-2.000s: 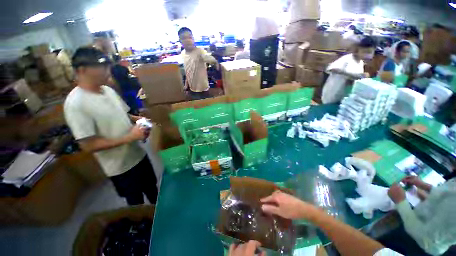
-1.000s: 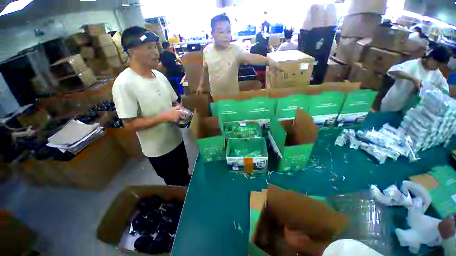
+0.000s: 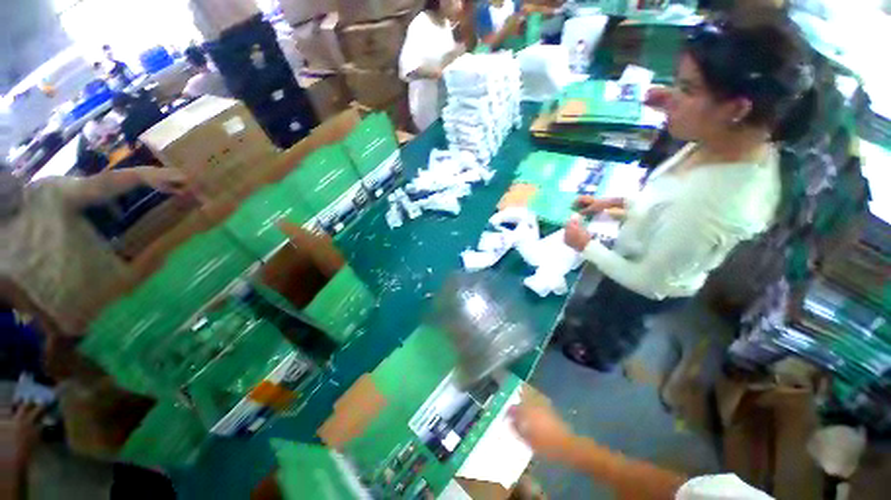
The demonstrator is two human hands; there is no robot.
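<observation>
My right hand [image 3: 537,425] reaches in from the lower right, blurred, beside a white panel [image 3: 496,447] at the table's near edge; whether it grips the panel cannot be told. My left hand is out of the picture. Flat green carton blanks [image 3: 415,358] with a brown flap lie in front of me. Part of a green carton [image 3: 315,471] shows at the bottom edge. Clear plastic sleeves [image 3: 486,322] lie just beyond the blanks.
Left are open green boxes [image 3: 337,303], a row of upright lids [image 3: 264,215] and a low box with an orange patch [image 3: 274,395]. Beyond lie white strips [image 3: 547,256], loose white pieces [image 3: 440,186] and a white stack [image 3: 479,103]. A coworker [image 3: 684,215] stands at the right edge.
The view has swung right and tilted. The brown-inside carton that was open in front of me is no longer seen whole. My right hand has come out of it to the table's near edge.
</observation>
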